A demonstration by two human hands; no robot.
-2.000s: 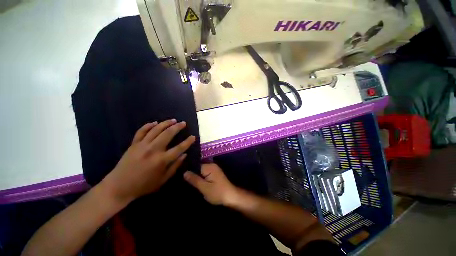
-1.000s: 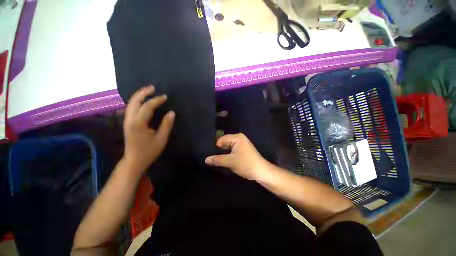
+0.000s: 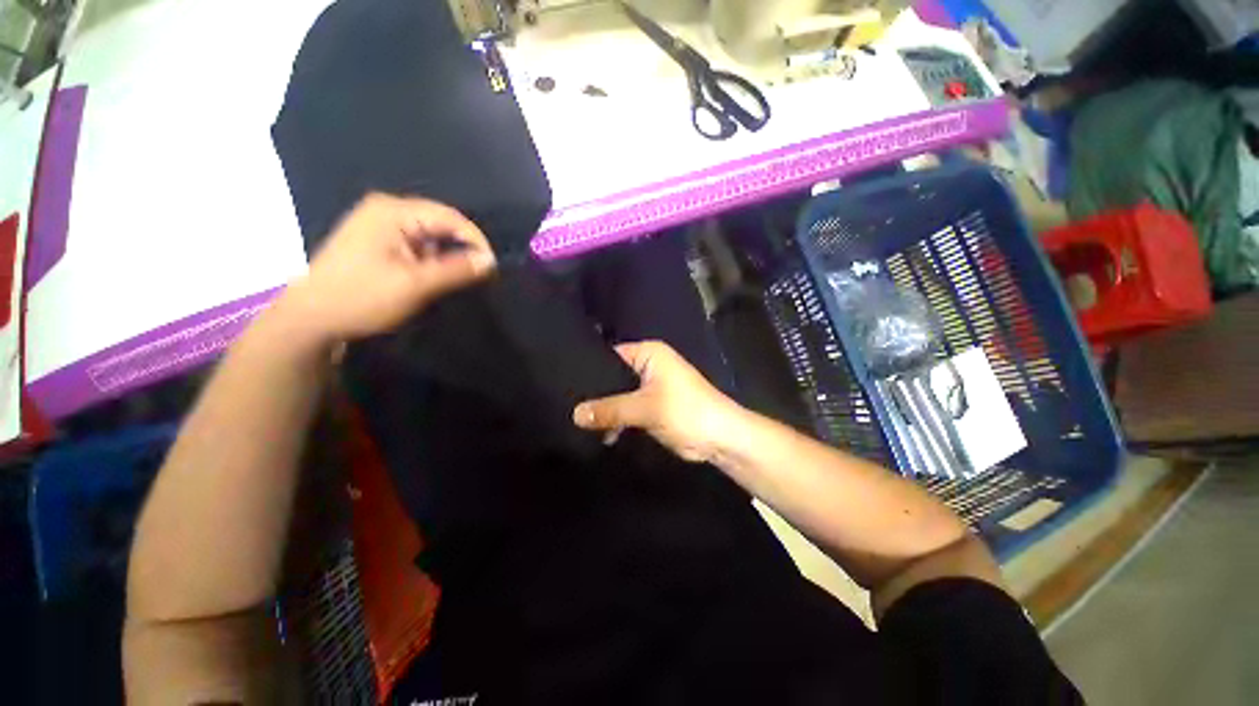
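A black cut panel [image 3: 407, 124] lies on the white machine table, its far part by the presser foot [image 3: 492, 65], and hangs over the purple edge towards me. My left hand [image 3: 401, 262] is over the panel at the table edge, thumb and fingers pinched on the cloth. My right hand [image 3: 663, 400] pinches the panel's right edge below the table, in front of my body. The cloth between my hands blends with my black clothing, so its lower end cannot be told. The machine head is mostly cut off at the top.
Black-handled shears [image 3: 728, 104] lie beside the machine bed. The power switch [image 3: 953, 86] is at the table's right end. A blue crate [image 3: 1105, 414] holds a clear bag and white card, with a red stool [image 3: 1139, 269] beyond it. A red crate [image 3: 394, 552] stands below left.
The view has tilted down from the machine head. My left hand has lifted from lying flat on the panel and now pinches cloth near the table edge. My right hand still holds the right edge.
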